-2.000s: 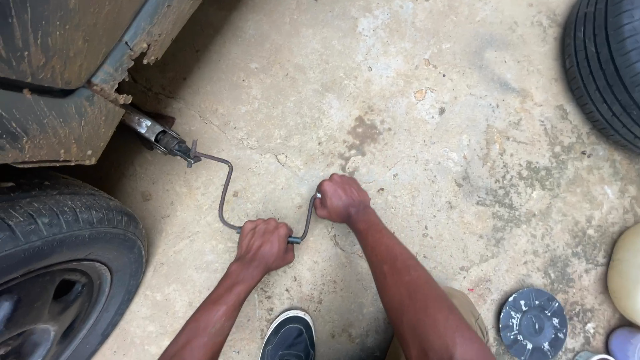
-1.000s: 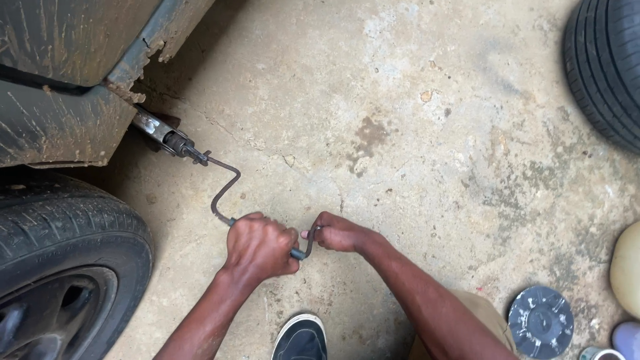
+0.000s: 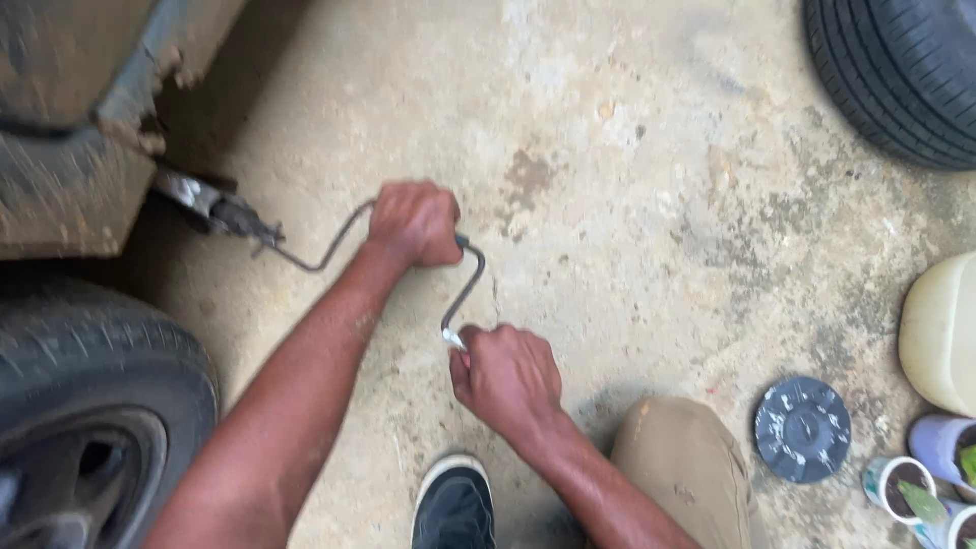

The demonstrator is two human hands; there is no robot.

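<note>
A bent metal jack crank [image 3: 463, 293] runs from the screw end of a car jack [image 3: 221, 210], which sits under the rusted sill of a car [image 3: 133, 99]. My left hand [image 3: 415, 223] is closed around the crank's middle grip section. Lower and to the right, my right hand [image 3: 507, 374] holds the crank's near end, where a pale piece shows beside the thumb. The jack's inner part is hidden beneath the car.
A mounted wheel [image 3: 99, 366] stands at the lower left. A loose tyre [image 3: 892, 84] lies upper right. Along the right are a pale plastic container [image 3: 942, 335], a dark round cap [image 3: 803, 429] and small potted plants [image 3: 898, 489]. My shoe [image 3: 455, 507] is below.
My left hand has swung up and away from me with the crank's middle section. My right hand is on the crank's near end throughout, and the crank has turned.
</note>
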